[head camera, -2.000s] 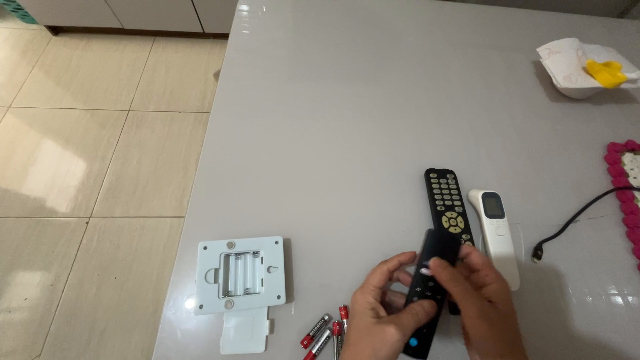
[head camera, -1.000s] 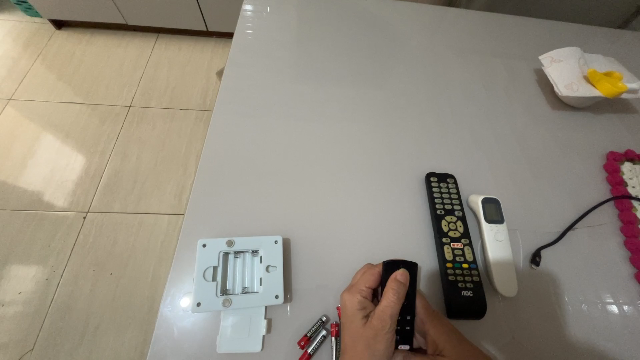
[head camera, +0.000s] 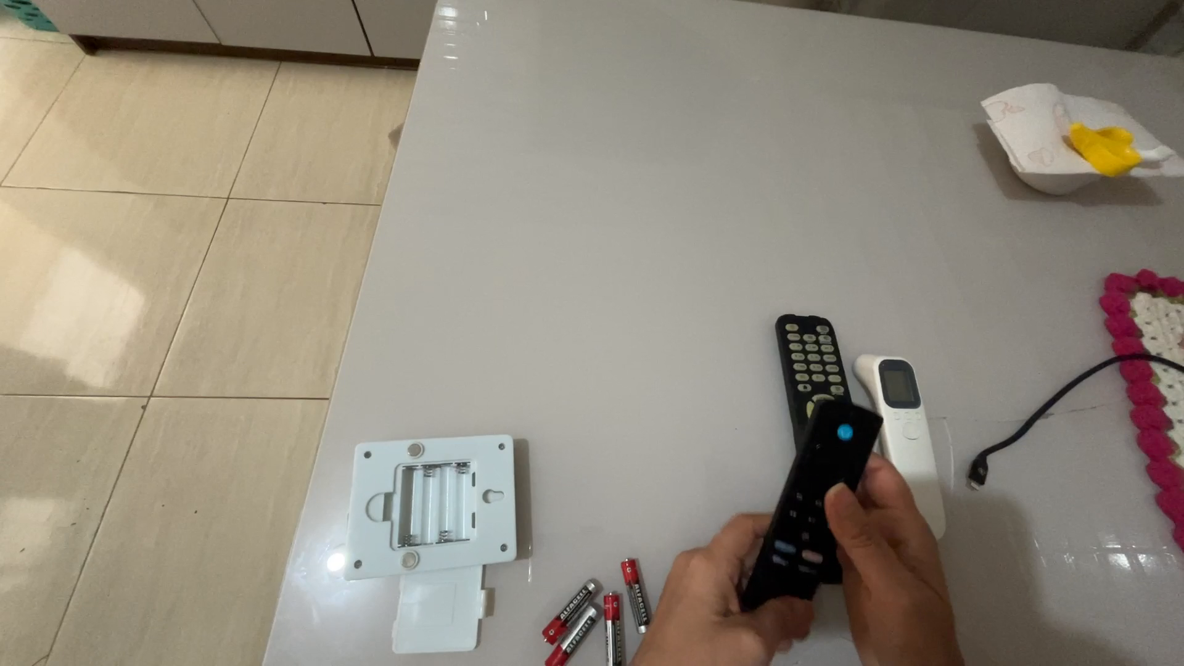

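A small black remote control (head camera: 814,509) with a blue button at its top end is held between both hands, tilted to the right. My left hand (head camera: 721,592) grips its lower left side, and my right hand (head camera: 893,555) holds its right side with the thumb on the face. Partly behind it lies a larger black remote control (head camera: 811,356) with pale buttons. Beside that is a white infrared thermometer (head camera: 911,444). Several red and silver AAA-size batteries (head camera: 636,594) lie left of my left hand. Farther left, a white device (head camera: 370,472) lies with its battery compartment uncovered, the bays without batteries.
A white battery cover (head camera: 438,610) lies at the device's lower edge. A black cable (head camera: 1045,416) runs to a crocheted mat (head camera: 1147,407) with a pink border at the right. A white bowl (head camera: 1054,180) with paper and a yellow item stands at the back right. The table's left edge borders a tiled floor.
Between my hands the small remote has turned and risen from its lower position one second ago. It again covers part of the larger remote, which showed fully then.
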